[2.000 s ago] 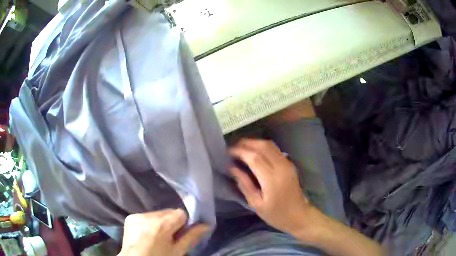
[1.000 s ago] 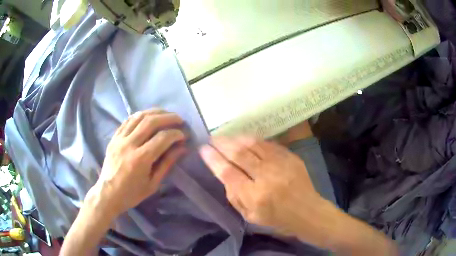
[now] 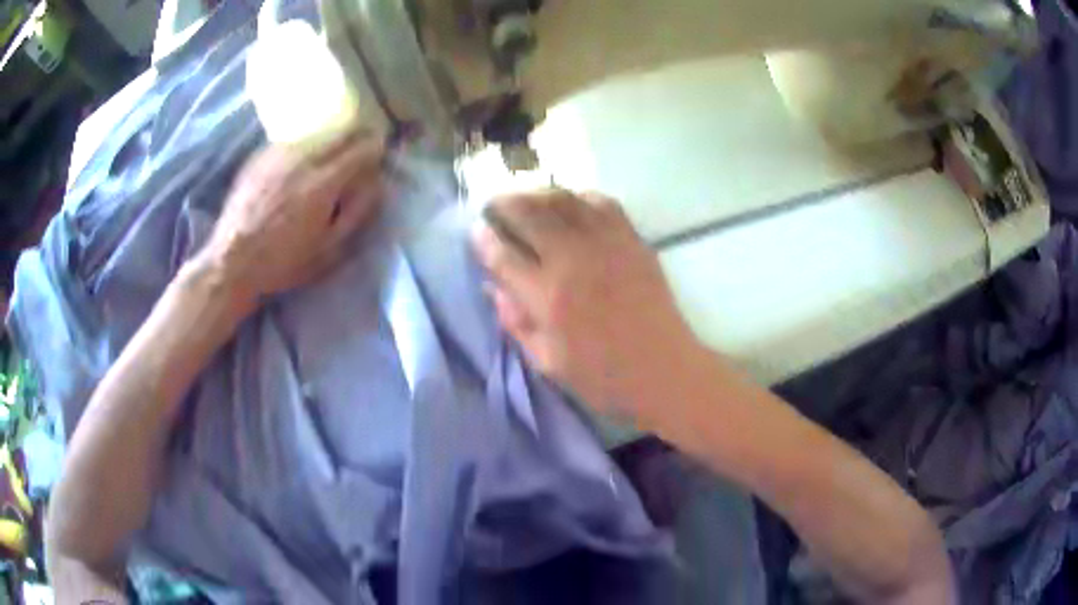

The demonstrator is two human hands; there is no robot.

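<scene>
A large blue-grey garment (image 3: pixel 343 414) drapes over the left part of the machine table and down over the lap, with a pale folded strip running down its middle. My left hand (image 3: pixel 302 213) lies on the cloth left of the needle area, blurred, its fingertips near the machine head. My right hand (image 3: pixel 579 296) is at the cloth's right edge just below the needle area, fingers bent. Whether its fingers pinch the cloth is hard to tell. The sewing machine head (image 3: pixel 502 83) is above the fingertips; the needle is not clear.
The white machine table (image 3: pixel 816 266) extends right, with a dark slot line and a recessed box (image 3: pixel 993 177) at its end. The cream machine arm (image 3: pixel 709 36) crosses the top. A dark crumpled garment pile (image 3: pixel 993 402) is at right. A bright lamp-like white shape (image 3: pixel 296 89) is at upper left.
Both hands have moved up from the table's front edge to the needle area, taking the cloth's edge along. The view has shifted, showing more of the machine head and arm.
</scene>
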